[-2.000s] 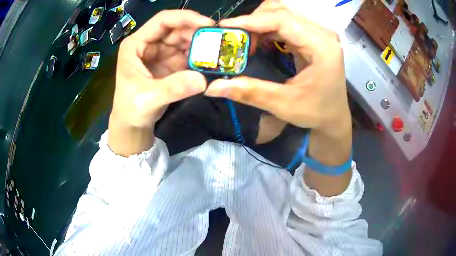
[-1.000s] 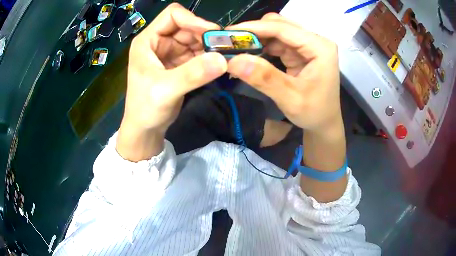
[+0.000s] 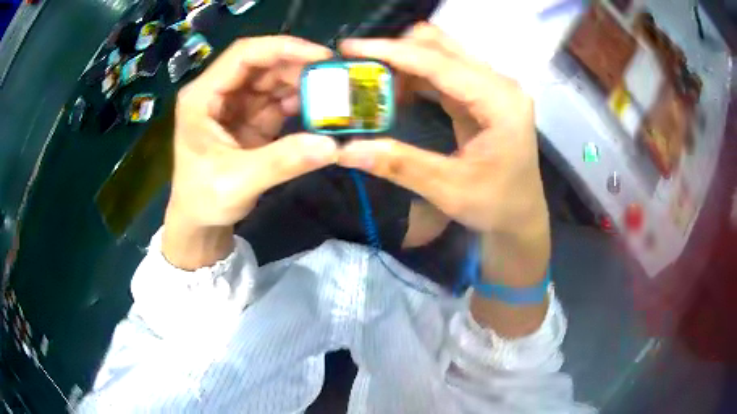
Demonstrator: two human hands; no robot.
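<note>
A smartwatch screen module (image 3: 349, 97) is held up between both hands at the upper middle. Its back faces me, with a teal rim, a white block on the left and gold flex on the right. My left hand (image 3: 234, 137) grips its left side, thumb at the lower edge and fingers at the upper edge. My right hand (image 3: 461, 141) grips its right side the same way. The thumb tips are close together under the module. The module's far face is hidden.
Several loose modules (image 3: 142, 107) lie on the dark green mat (image 3: 61, 234) at the upper left, near an amber sheet (image 3: 133, 182). The white machine (image 3: 566, 121) at the right bears reddish-brown fixture plates (image 3: 600, 40) and round buttons. A blue wrist strap (image 3: 513, 292) circles my right wrist.
The module was tilted nearly edge-on one second ago and now shows its back more fully. Both hands have shifted slightly left and down in view, still holding it. The view is more blurred.
</note>
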